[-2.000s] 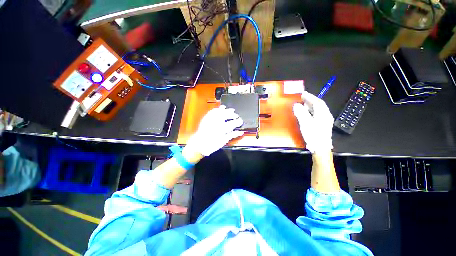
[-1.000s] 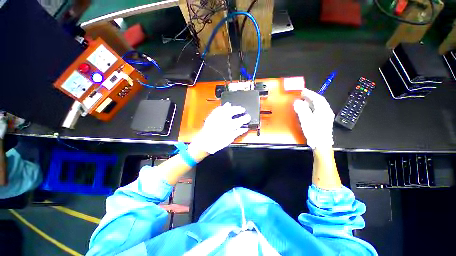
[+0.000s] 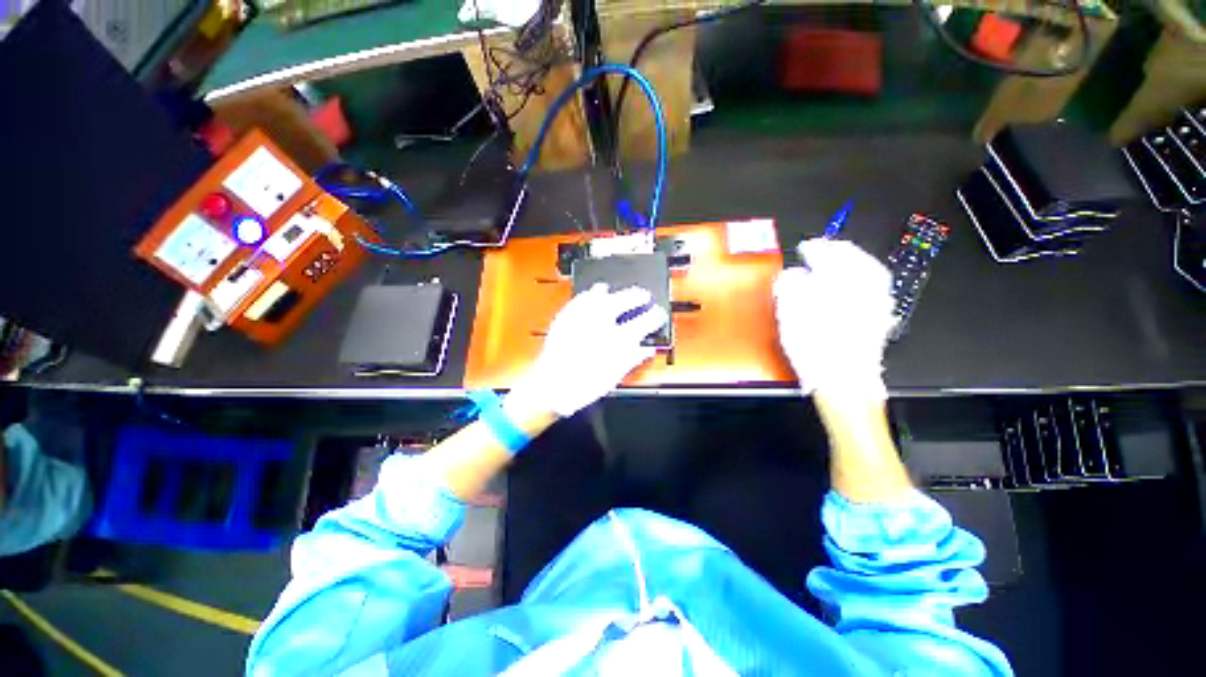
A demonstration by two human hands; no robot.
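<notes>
A flat black set-top box sits on the orange test fixture, against the connectors at its far side. My gloved left hand lies over the box's near left part with bent fingers, holding it. A blue cable loops behind the connectors. My gloved right hand is at the fixture's right edge. It partly covers the remote control and the lower end of the blue marker pen. Its fingertips are hard to make out, so a grip cannot be told.
Another black box lies left of the fixture, beside the orange tester with a glowing light. Stacked units stand at the right. Trays with boxes are below the bench edge. A person's sleeve shows at far left.
The view has shifted slightly. My right hand has moved right, over part of the remote control and pen. My left hand stays on the box.
</notes>
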